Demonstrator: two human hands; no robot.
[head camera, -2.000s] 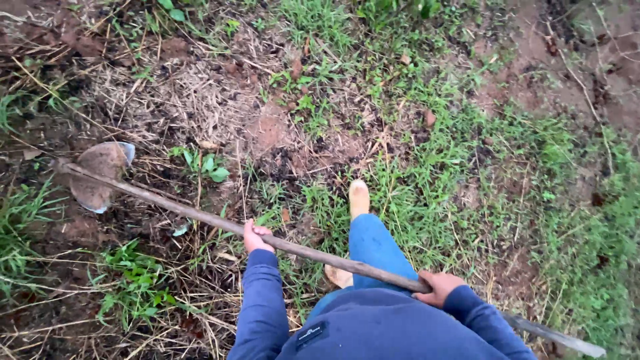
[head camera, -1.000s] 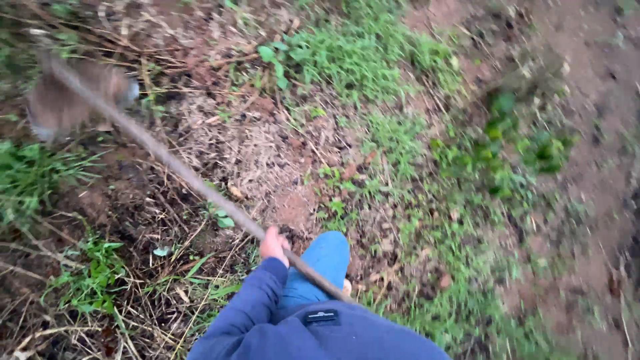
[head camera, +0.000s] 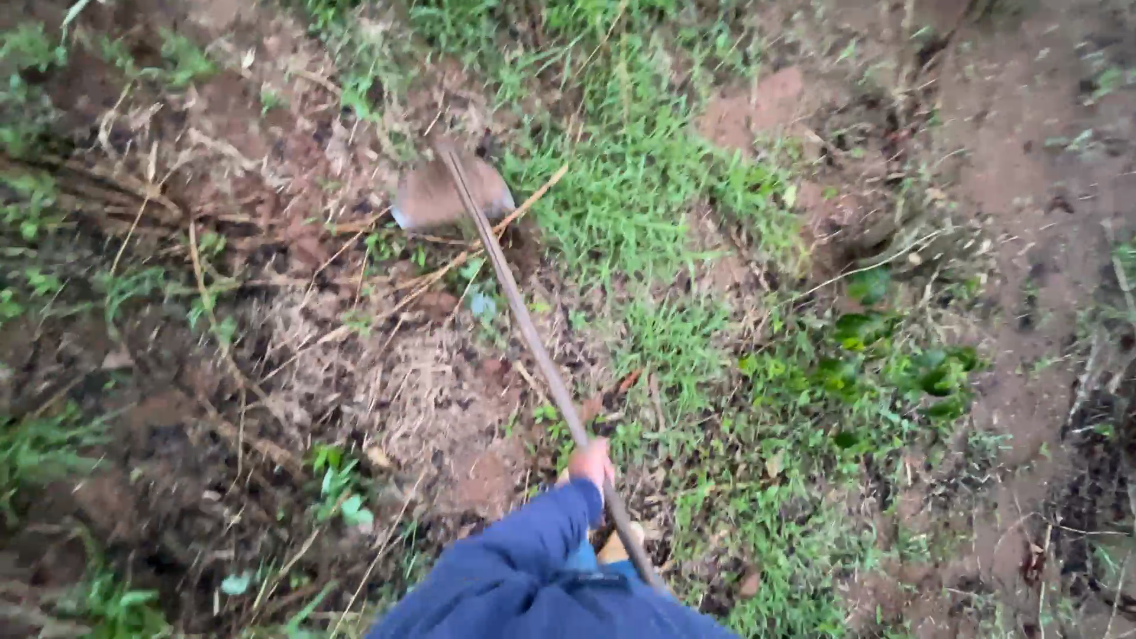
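A hoe with a long wooden handle slants from the upper middle down to my body. My left hand is closed around the handle, just beyond the blue sleeve. The broad metal hoe blade, brown with pale corners, is at the far end, over dry stalks beside a grass patch; whether it touches the soil cannot be told. The handle's near end runs out of sight by my jacket. My right hand is hidden from view.
Green grass grows right of the blade. Dry stalks and straw cover the soil on the left. A leafy plant stands at the right, beside bare brown soil. Part of a light boot shows below my hand.
The hoe has swung from the far left toward the upper middle, its handle now steeper. My right hand, on the handle two seconds ago, is out of sight. The view has shifted.
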